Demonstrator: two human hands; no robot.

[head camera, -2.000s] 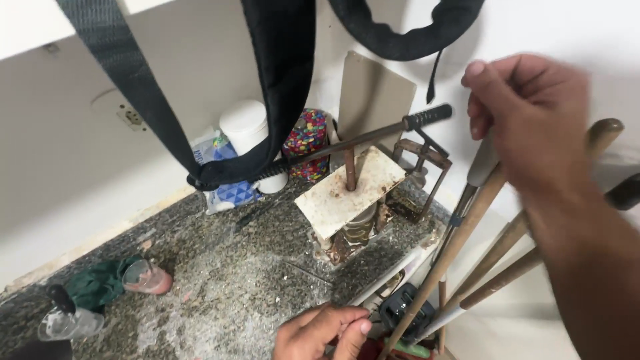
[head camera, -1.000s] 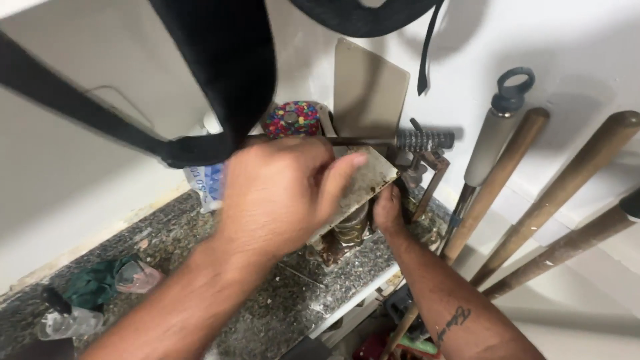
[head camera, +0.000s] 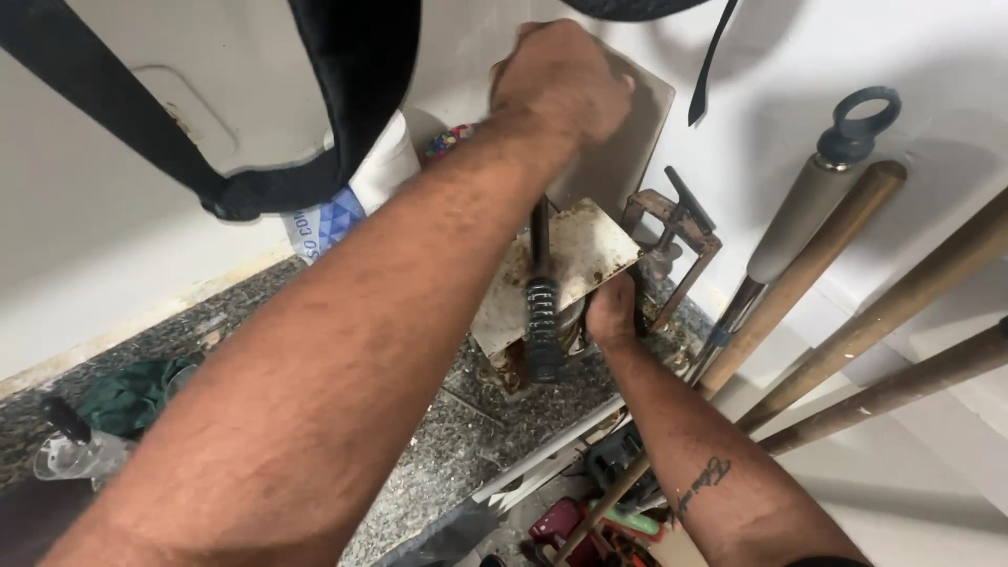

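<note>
My left hand (head camera: pixel 563 83) is closed at the far end of a metal crossbar (head camera: pixel 539 232), hiding that end. The bar's near end has a ribbed black grip (head camera: pixel 542 327) and hangs over a white, rust-stained metal plate (head camera: pixel 594 240). This plate is the top of a small press-like device on the counter. My right hand (head camera: pixel 614 309) is against the device's side, just under the plate's right edge, with its fingers hidden. Behind the plate, a rusty metal clamp-like frame (head camera: pixel 693 252) stands near the wall.
A speckled stone counter (head camera: pixel 465 441) holds a green cloth (head camera: pixel 130 394), a clear cup (head camera: pixel 67 457) and a white container (head camera: pixel 386 161). Wooden poles (head camera: pixel 807 268) lean at the right. A black strap (head camera: pixel 276 185) hangs across the upper left.
The crossbar has turned: its ribbed grip pointed right and now points toward me. My left hand has moved up and away with the far end. My right hand came down from the upper right to the device.
</note>
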